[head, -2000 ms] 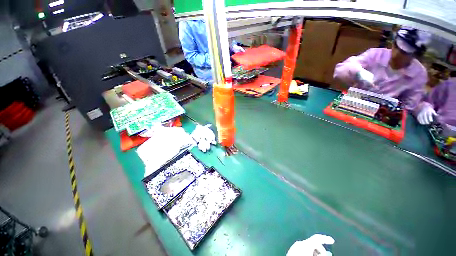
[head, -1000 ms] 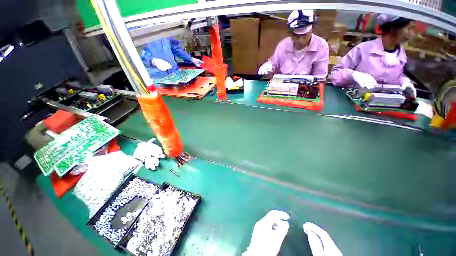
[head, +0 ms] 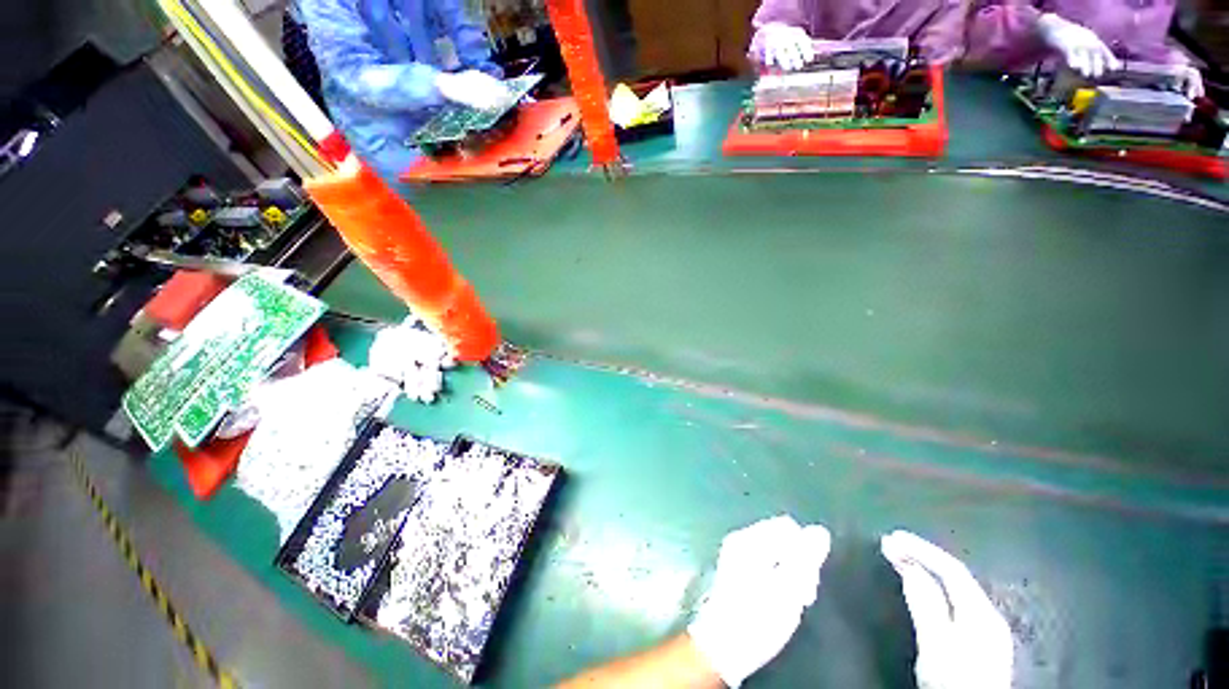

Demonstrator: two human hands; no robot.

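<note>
My left hand (head: pixel 763 592), in a white glove, is over the green bench at the lower middle, its fingers loosely together and pointing forward. My right hand (head: pixel 952 612), also in a white glove, is just to its right, with a gap between the two. Nothing shows in either hand, though the palm sides are partly hidden. The black screw tray (head: pixel 501 592) lies to the left of my hands, with small silvery screws heaped in two compartments. The left compartment has a bare patch in its middle.
A whitish crumpled bag (head: pixel 303 431), spare gloves (head: pixel 411 358) and a pale green board (head: pixel 229 353) lie behind the tray. An orange-wrapped post (head: pixel 404 259) rises nearby. Across the bench, people in blue and pink workwear handle boards; one populated board (head: pixel 842 97) sits on a red-orange pad.
The view has tilted down and shifted. My hands show higher in the picture, and more of my right hand and my left forearm is visible. The person in blue has tilted a board up.
</note>
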